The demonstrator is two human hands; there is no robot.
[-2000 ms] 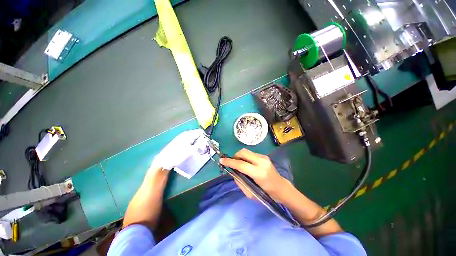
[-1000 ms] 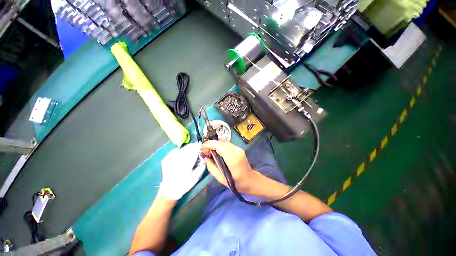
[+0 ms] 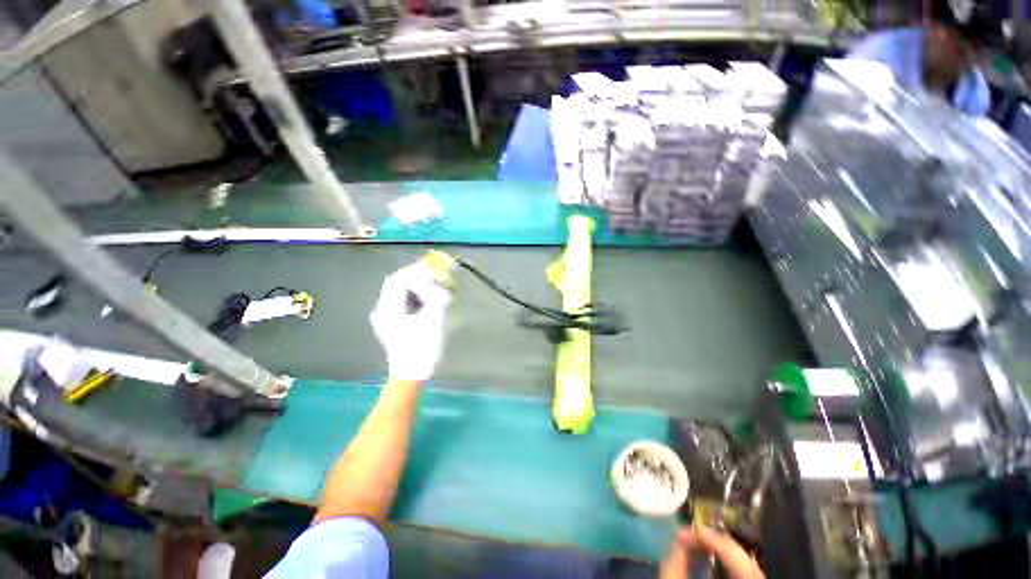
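My left hand (image 3: 409, 322), in a white glove, is over the dark belt and holds a unit whose yellowish end (image 3: 441, 267) shows at the fingertips. The glove hides most of the unit. Its black cord (image 3: 497, 290) runs right to a blurred bundle over the yellow-green roll (image 3: 574, 373). My bare right hand (image 3: 710, 552) is cut off by the bottom edge, beside the solder feeder (image 3: 786, 498) and below the round white dish (image 3: 649, 478) of small bits. Blur hides whether it grips the soldering iron.
A white unit with coiled cord (image 3: 271, 309) lies on the belt at left. A flat white piece (image 3: 417, 208) lies on the far teal mat. Silver stacks (image 3: 678, 153) stand at the back. Metal posts (image 3: 283, 113) rise at left. A green-rimmed spool (image 3: 820, 390) is at right. A person (image 3: 921, 68) is at far right.
My left hand has moved forward over the belt with the unit, and the cord bundle has shifted onto the roll. My right hand has moved right, away from the left. The view has tilted up.
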